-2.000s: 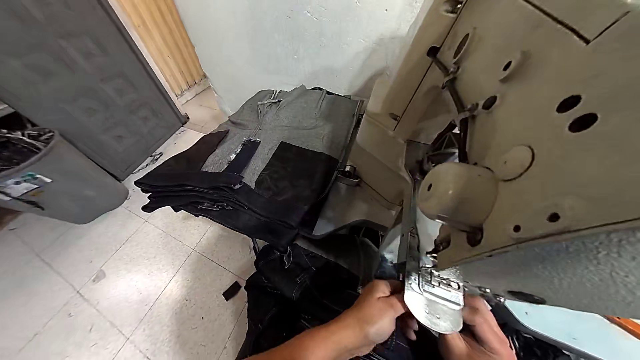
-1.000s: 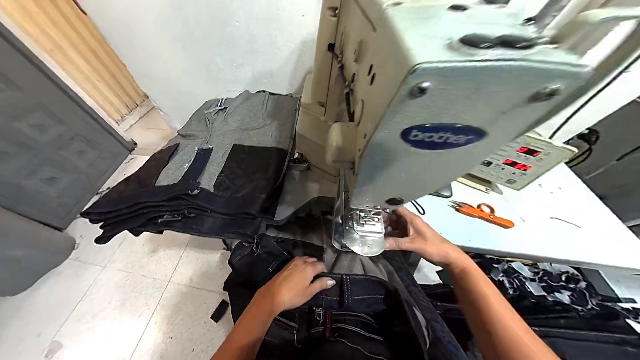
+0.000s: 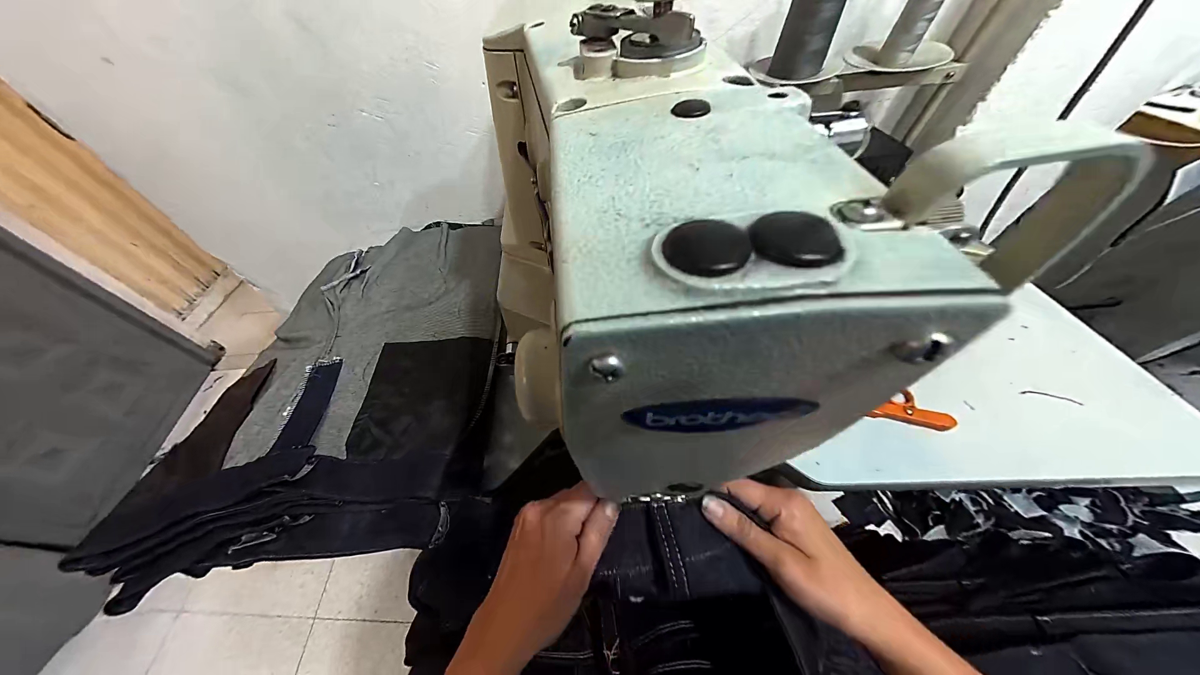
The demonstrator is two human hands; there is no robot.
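A Brother industrial sewing machine (image 3: 731, 366) fills the middle of the head view. Below its head lies a dark denim garment (image 3: 667, 553) with light stitching. My left hand (image 3: 553, 553) grips the garment's edge just left of a stitched strip, thumb and fingers together. On the other side of that strip, my right hand (image 3: 783, 534) pinches the cloth between thumb and fingers. Both hands are close under the machine's front edge. The machine head hides the needle and much of the sewing area.
Folded denim pieces (image 3: 412, 394) are stacked at the left, against the machine. Orange thread snips (image 3: 919, 415) lie on the white tabletop (image 3: 994, 403) at the right. Dark fabric scraps (image 3: 1012, 525) lie along its front edge. Thread cones (image 3: 806, 37) stand behind the machine.
My right hand, at the machine's presser area one second ago, is now on the denim. My left hand has moved up to the cloth near the machine. The view has shifted over the machine's top.
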